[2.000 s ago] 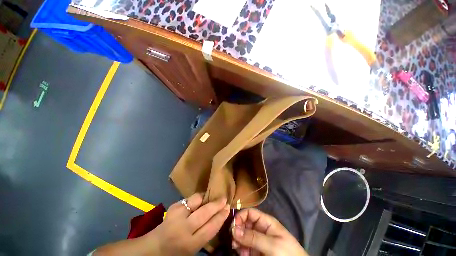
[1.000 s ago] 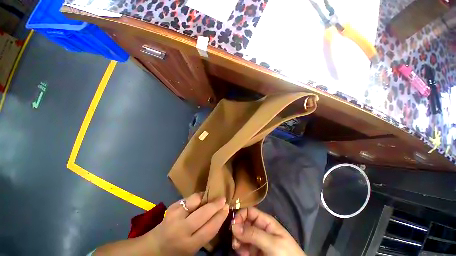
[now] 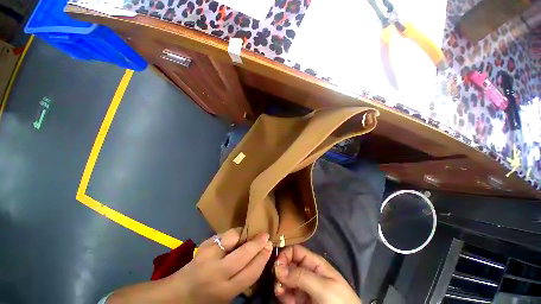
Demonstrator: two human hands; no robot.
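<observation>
A tan-brown handbag body lies open-mouthed on the wearer's dark-covered lap, its far corner near the desk edge. A small pale yellow rectangle sits on its outer panel. My left hand, with a ring on one finger, pinches the bag's near edge. My right hand is close beside it, thumb and forefinger pinched at a thin, tiny item at the bag edge, too small to name. A small pale piece shows on the edge between the hands. A small gold dot shows inside the bag.
The leopard-print desk holds white paper, orange-handled pliers, a pink tool and a black tool. A blue crate stands left. A pale hoop is at the right. Dark red cloth lies beside my left hand.
The view has shifted slightly, so desk and floor sit a little further left. Both hands stay at the same bag edge, with only slight movement of the right fingers.
</observation>
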